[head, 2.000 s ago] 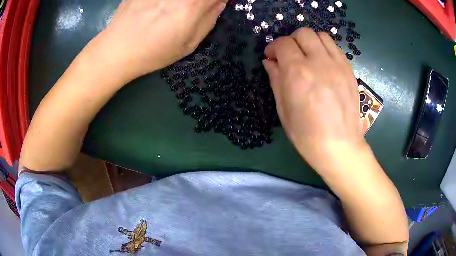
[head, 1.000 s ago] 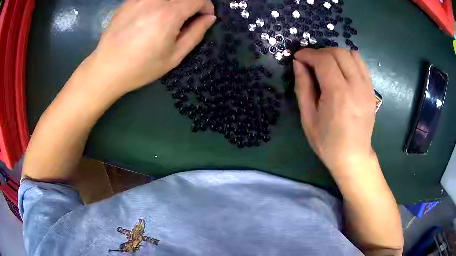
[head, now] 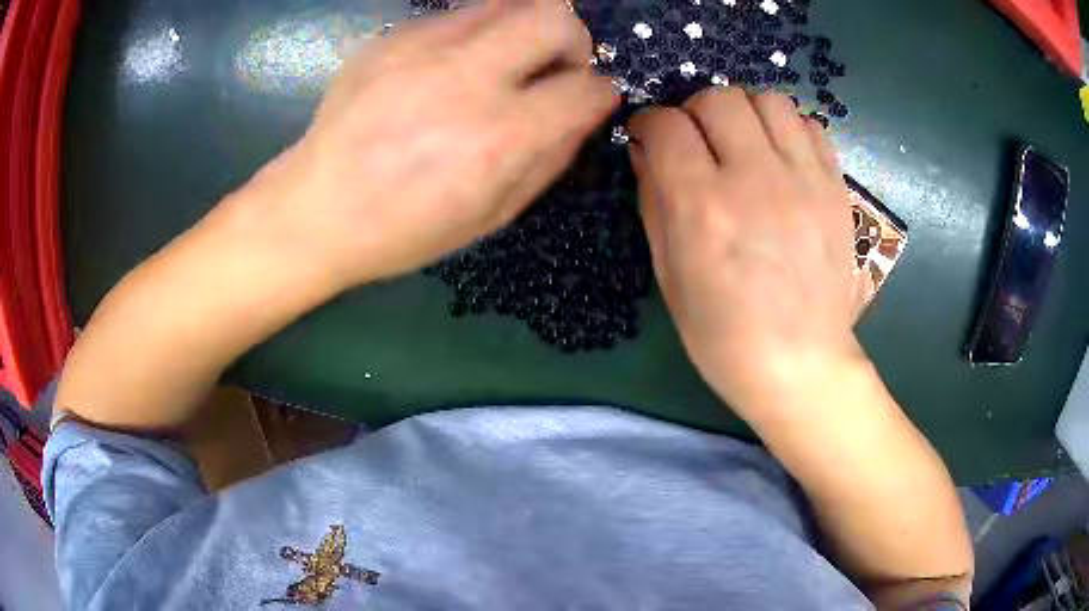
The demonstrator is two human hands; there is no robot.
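Note:
Small round black pieces [head: 555, 281] lie in a loose pile on the dark green mat, some with a white or silver face at the top of the pile. My left hand [head: 460, 131] is over the left and upper part of the pile, fingers bent, fingertips near the silver pieces. My right hand [head: 746, 221] is at the pile's right side, its thumb and finger close together near one silver-faced piece. Whether either hand holds a piece cannot be told. A copper-coloured phone body [head: 875, 245] with round lens openings shows beside my right hand, partly hidden by it.
A black glossy smartphone [head: 1022, 257] lies at the right. Red stacked trays [head: 36, 203] stand at the left edge and a red tray corner [head: 1041, 30] is at the upper right. A white box edge [head: 1075, 418] shows at the far right.
My left hand has moved right over the pile, close to my right hand. My right hand moved right, then back left, and more of the copper phone body shows than a second ago.

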